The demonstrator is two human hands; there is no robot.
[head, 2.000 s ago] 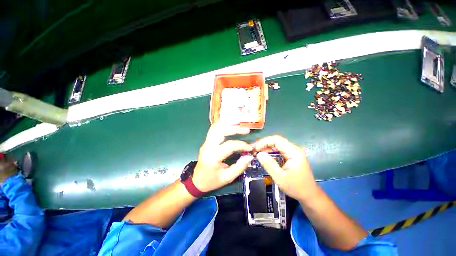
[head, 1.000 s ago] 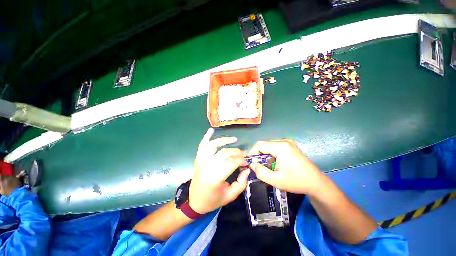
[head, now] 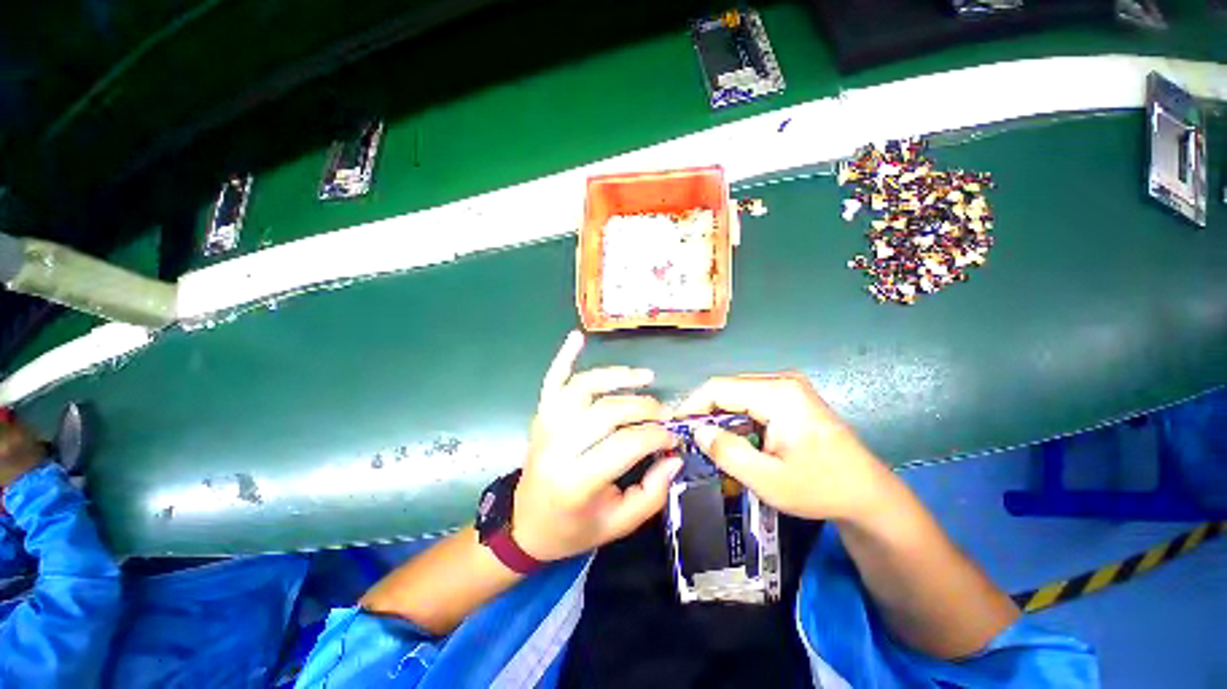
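A phone unit (head: pixel 724 541) is held at the bench edge above my lap, its top end pointing away from me. It shows a black battery area and silver edges. My left hand (head: pixel 592 471) has its thumb and finger at the unit's top left corner, other fingers spread. My right hand (head: pixel 794 451) grips the top right, its thumb on the circuit board end. Whether a small part is between my fingertips cannot be seen. The orange bin (head: pixel 657 323) beyond my hands holds small white pieces. A loose heap of small dark, gold and white parts (head: pixel 928 222) lies right of it.
A white rail (head: pixel 444 222) separates the bench from the green belt, where phone units (head: pixel 737 61) lie spaced out. Another unit (head: pixel 1177 155) lies at the bench's far right. A person's blue sleeve (head: pixel 61 565) is at the left edge. A few loose pieces lie beside the bin.
Compared with two seconds ago, my left hand is clear of the bin's front edge and its forefinger points up. Both hands remain at the phone's top end. The camera view has shifted slightly.
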